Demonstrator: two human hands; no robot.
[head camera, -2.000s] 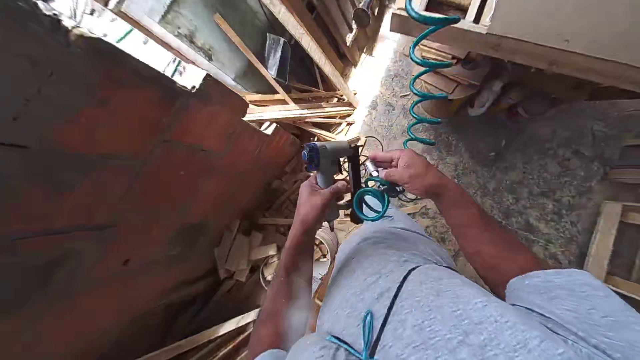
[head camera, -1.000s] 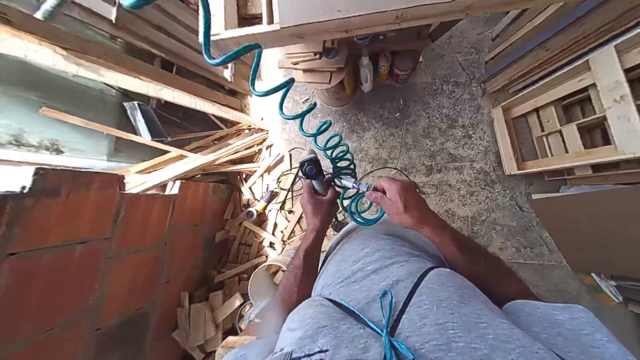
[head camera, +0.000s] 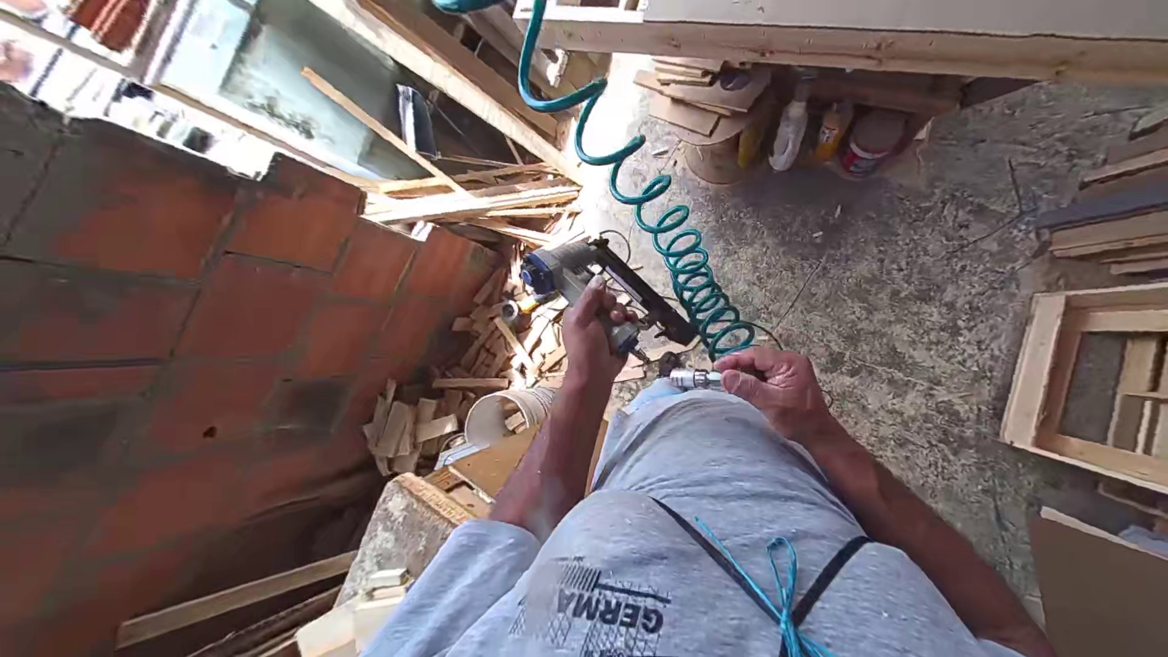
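Note:
A pneumatic nailer or stapler (head camera: 570, 272) with a blue cap and a black magazine is gripped by its handle in my left hand (head camera: 598, 333). My right hand (head camera: 771, 379) pinches a metal air-hose coupler (head camera: 695, 378) just right of the base of the tool's handle. Whether coupler and tool touch there cannot be told. A teal coiled air hose (head camera: 680, 242) hangs from the upper left and its lowest coils end close to my right fingers.
A brick wall (head camera: 265, 301) stands at the left. Wood offcuts (head camera: 411, 424) and a white bucket (head camera: 511, 412) lie beside it. Overhead in view runs a workbench edge (head camera: 821, 44), with bottles (head camera: 790, 132) below it. Wooden frames (head camera: 1045, 365) stand at the right.
The tool, end-on in my left hand a second ago, now lies side-on with its magazine in sight. The hose coils hang above my right hand rather than around it. The view has shifted.

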